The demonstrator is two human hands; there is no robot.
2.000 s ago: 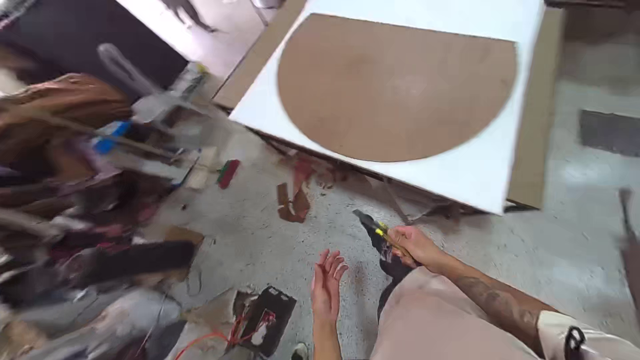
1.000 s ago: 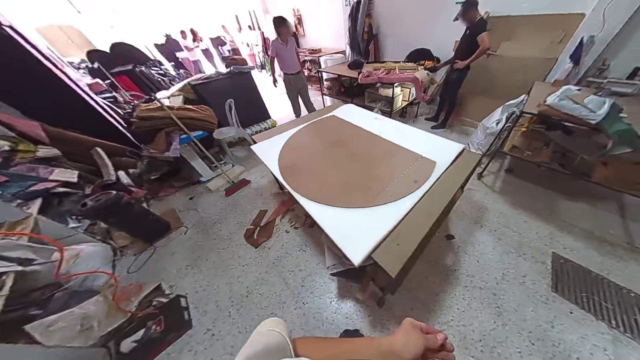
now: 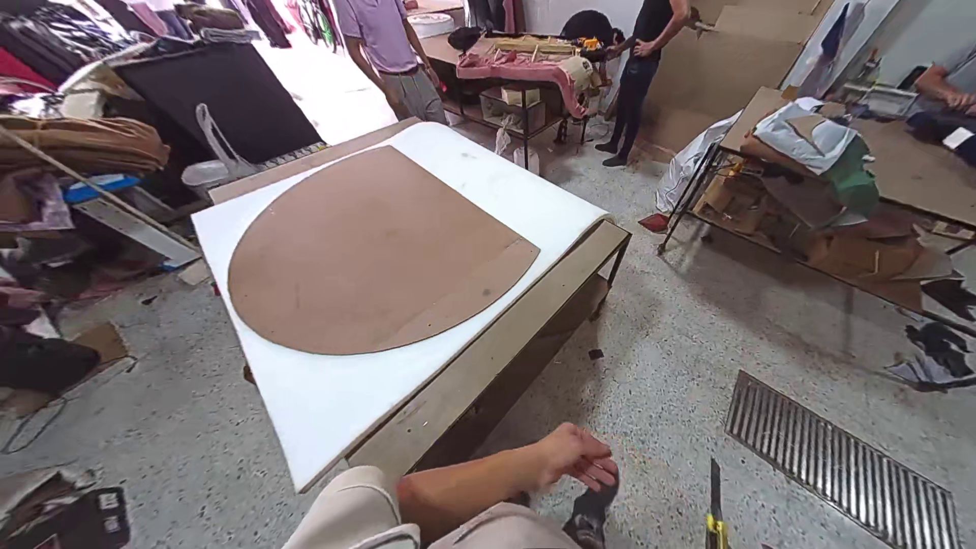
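My left hand [image 3: 577, 457] is low in the view, palm partly turned down, with loosely curled fingers and nothing in it. It is beside the near right edge of a worktable [image 3: 496, 347]. On that table lies a thick white foam sheet [image 3: 297, 400], and flat on the foam rests a brown board [image 3: 374, 252] with a rounded outline and one straight side. A utility knife [image 3: 715, 503] with a yellow and dark body and a long extended blade shows at the bottom edge, right of my left hand. My right hand is out of view, so its hold on the knife is hidden.
Beyond the table stand a person in a purple shirt [image 3: 377, 34] and a person in dark clothes [image 3: 640, 69]. A cluttered table [image 3: 747, 126] stands right, above a metal floor grate [image 3: 839, 457]. Rolled fabric [image 3: 84, 145] and a white plastic chair [image 3: 210, 171] are left.
The view has swung widely. Two seconds ago my right hand showed with the knife in it; now only the knife shows. My left hand's fingers were spread then and are more curled now.
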